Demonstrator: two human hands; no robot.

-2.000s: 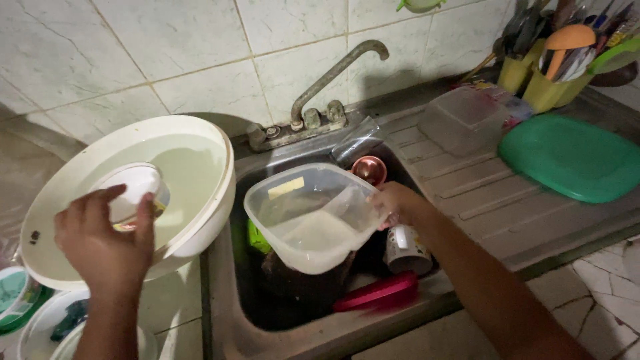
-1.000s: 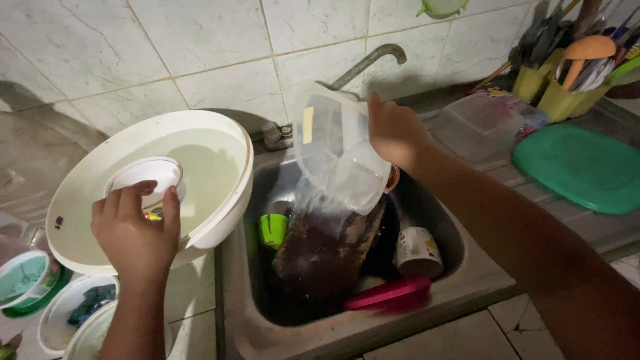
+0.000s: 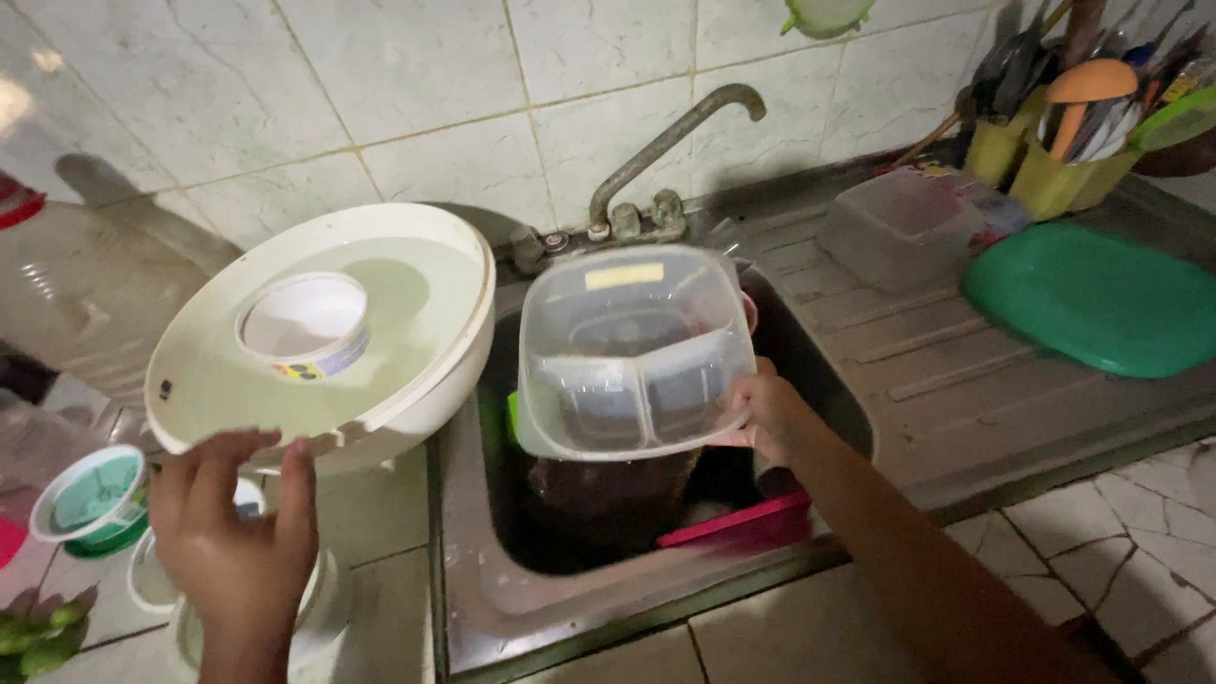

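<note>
My right hand (image 3: 765, 408) grips the lower right rim of a clear plastic divided container (image 3: 636, 351), tilted above the metal sink (image 3: 484, 608). My left hand (image 3: 233, 522) has fingers apart and holds nothing, in front of a large white basin (image 3: 427, 399) of cloudy water. A small white plastic tub (image 3: 309, 323) floats in that water. Below the container, a dark brown object (image 3: 608, 503) and a pink plastic item (image 3: 741, 527) lie in the sink, partly hidden.
Behind the sink stands a faucet (image 3: 665, 152). A clear container (image 3: 902, 228) and a green lid (image 3: 1092, 299) lie on the drainboard, near yellow utensil holders (image 3: 1054, 180). Several tubs, one a teal-lined tub (image 3: 90, 494), stand at left beside a large plastic bottle (image 3: 85, 285).
The divided container, steeply tipped over the sink one second ago, has come down and is more level. My left hand has let go of the small tub in the basin.
</note>
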